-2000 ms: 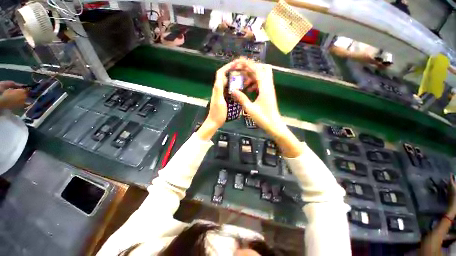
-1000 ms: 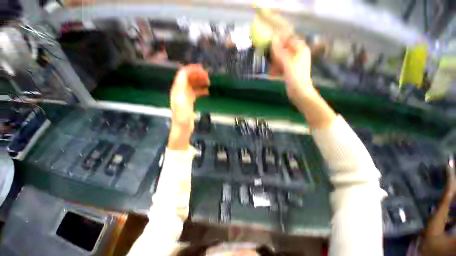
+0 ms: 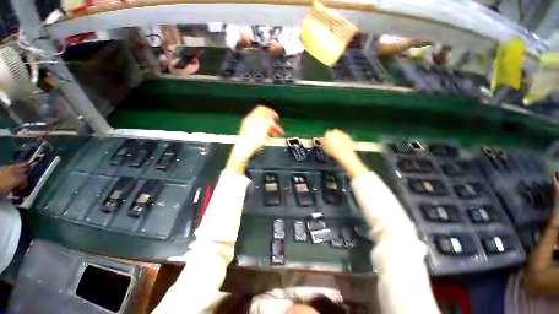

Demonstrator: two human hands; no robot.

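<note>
My left hand (image 3: 260, 127) is above the back edge of the centre tray, over the green belt, with fingers curled; whether it holds anything is unclear. My right hand (image 3: 338, 145) is at the top of a keypad phone (image 3: 320, 151) in the back row; its fingers are blurred, so a grip cannot be told. A second keypad phone (image 3: 298, 150) lies face up just left of it. Several dark phones (image 3: 302, 189) lie back up in the centre tray's middle row. Small phone batteries (image 3: 300, 231) lie loose nearer me.
A left tray (image 3: 79, 190) and a right tray (image 3: 423, 228) hold dark phones. A red pen (image 3: 205, 201) lies beside my left forearm. A smartphone (image 3: 104, 287) is at lower left. A yellow perforated sheet (image 3: 325, 38) hangs ahead. Other people's arms show at both sides and opposite.
Both hands have come down from their raised, separated positions toward the back of the centre tray. The small phone held up two seconds ago is no longer seen raised.
</note>
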